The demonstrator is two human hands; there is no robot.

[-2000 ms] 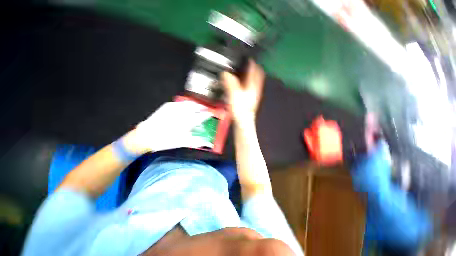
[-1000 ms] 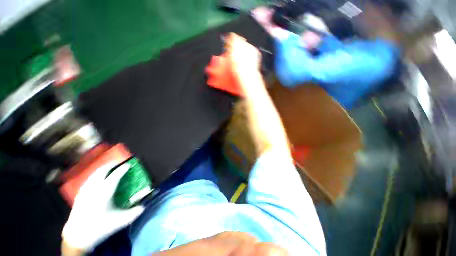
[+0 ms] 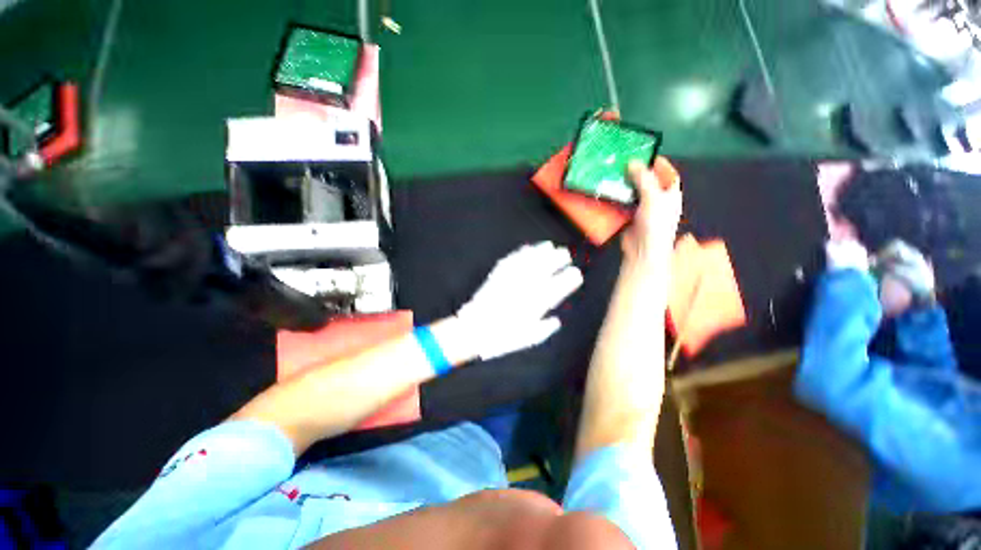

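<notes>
My right hand [image 3: 654, 204], bare, holds a circuit board unit [image 3: 611, 159] with a red-orange foam pad [image 3: 581, 202] under it, at the near edge of the green belt. My left hand [image 3: 524, 301], in a white glove with a blue wrist band, is over the black mat with fingers spread and nothing seen in it. The red work pad [image 3: 350, 350] lies before the screw feeder [image 3: 302, 185], partly under my left forearm, with no unit seen on it. The electric screwdriver [image 3: 274, 295] slants in from the left, blurred.
Loose orange pads [image 3: 705, 295] lie right of my right forearm. An open cardboard box [image 3: 775, 451] is at lower right. More units sit on the belt [image 3: 484, 75], behind the feeder [image 3: 320, 62] and far left [image 3: 32, 116]. Black housings [image 3: 756, 111] are farther right. A co-worker's blue sleeve [image 3: 861, 365] is at right.
The unit has gone from the work pad and is now in my right hand with a foam pad. My gloved left hand has let go and moved right. The view has turned back left.
</notes>
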